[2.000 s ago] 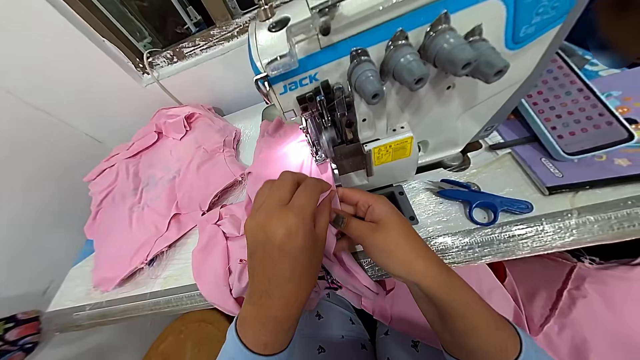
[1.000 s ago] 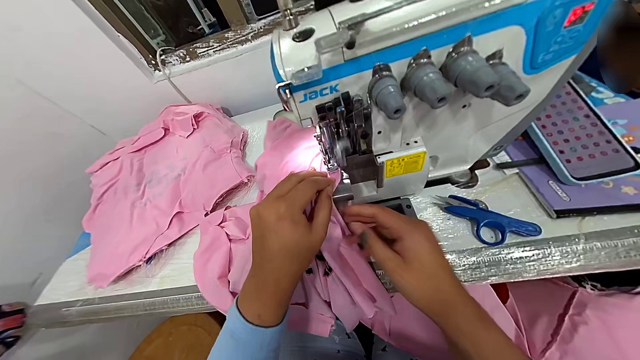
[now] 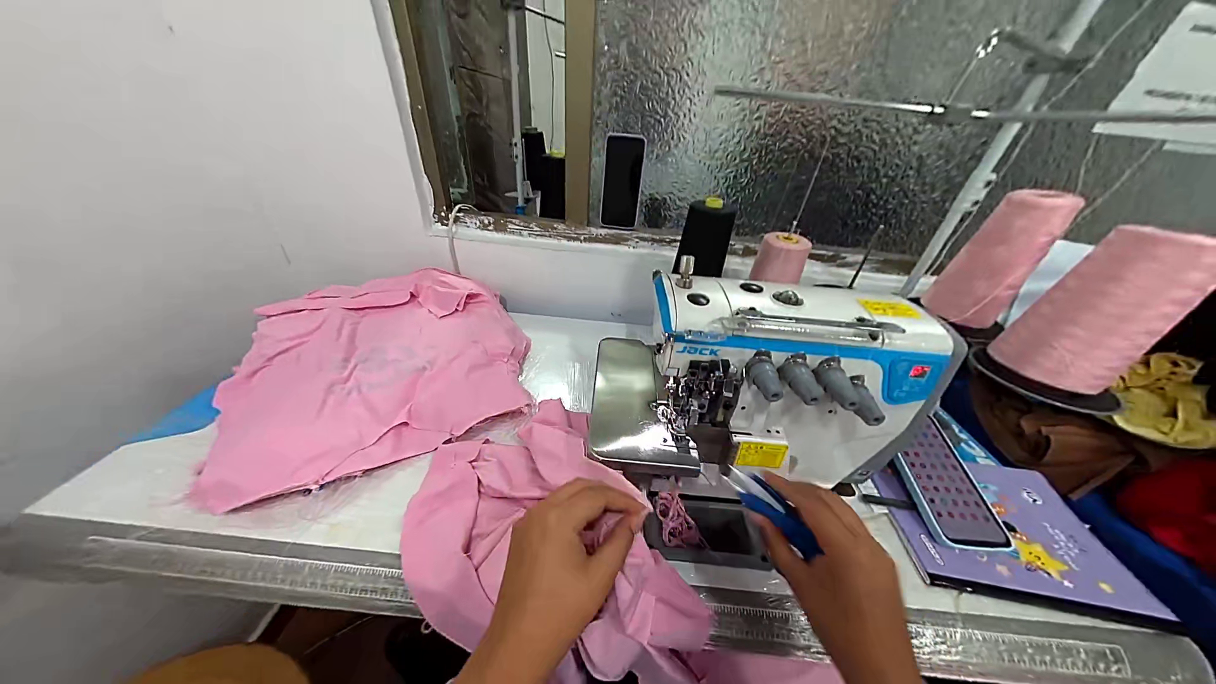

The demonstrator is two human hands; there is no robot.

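My left hand [image 3: 570, 560] pinches an edge of the pink fabric piece [image 3: 475, 513], which lies bunched over the table's front edge. My right hand [image 3: 836, 560] grips blue-handled thread snips [image 3: 779, 513], their metal tips pointing up and left beside the machine. Just beyond both hands stands a white and blue Jack overlock sewing machine [image 3: 807, 418]. Its metal cloth plate [image 3: 632, 408] is left of the needle area, and a tangle of pink thread [image 3: 676, 521] lies in the recess at its front.
Another pink fabric piece [image 3: 370, 380] lies at the left, near the wall. At the right are a phone [image 3: 953, 484] and a purple notebook [image 3: 1054, 560]. Large pink thread cones [image 3: 1111, 313] stand behind them. A metal ruler strip [image 3: 1026, 646] runs along the table's front edge.
My right hand has left the fabric and picked up the snips, which lay on the table at the right. My left hand still holds the fabric, now left of the machine. The view has widened upward.
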